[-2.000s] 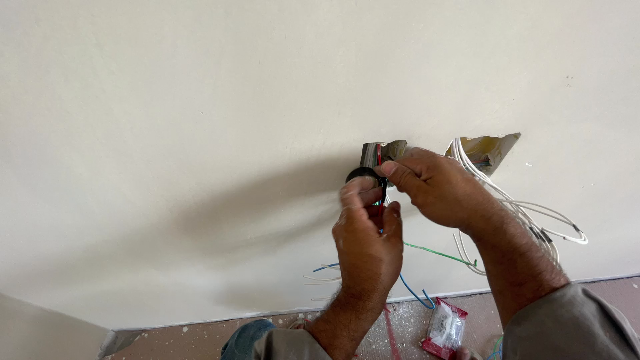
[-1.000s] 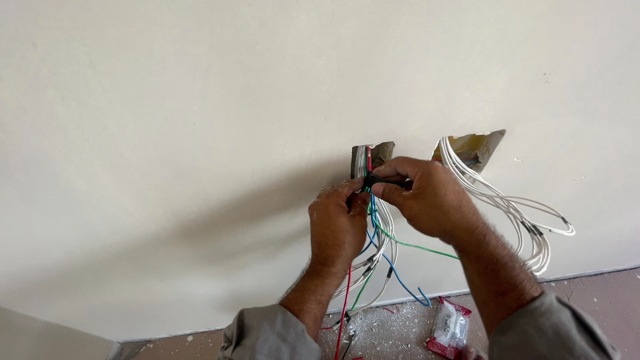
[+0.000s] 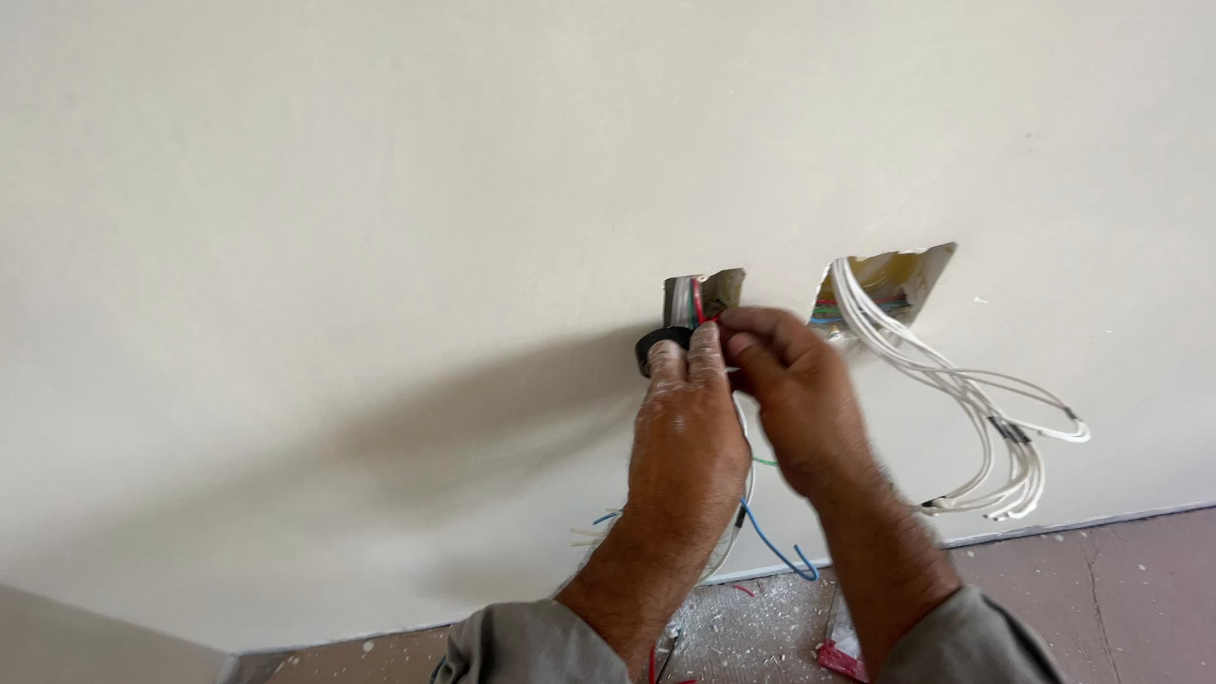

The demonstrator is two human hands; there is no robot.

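Note:
My left hand [image 3: 689, 442], its fingers dusted white, holds a roll of black electrical tape [image 3: 655, 346] just below the left wall box opening [image 3: 724, 287]. White, red and other insulated wires [image 3: 682, 300] come out of that opening and pass behind my fingers. My right hand [image 3: 803, 394] is beside the left, thumb and fingertips pinched at a red wire [image 3: 712, 321]; its fingertips are partly hidden. A blue wire [image 3: 774, 546] with a hooked end hangs below my hands, and a short piece of green wire shows between my wrists.
Right of my hands, a second wall box opening [image 3: 888, 285] has a bundle of looped white cables [image 3: 959, 380] hanging from it, with black tape bands. On the dusty floor [image 3: 1064, 589] lie wire scraps and a red and clear plastic packet [image 3: 841, 655].
One second ago both hands were close together at the wires, with several white cables visible below; now my left forearm and hand hide most of them and the black tape roll shows at my left fingertips.

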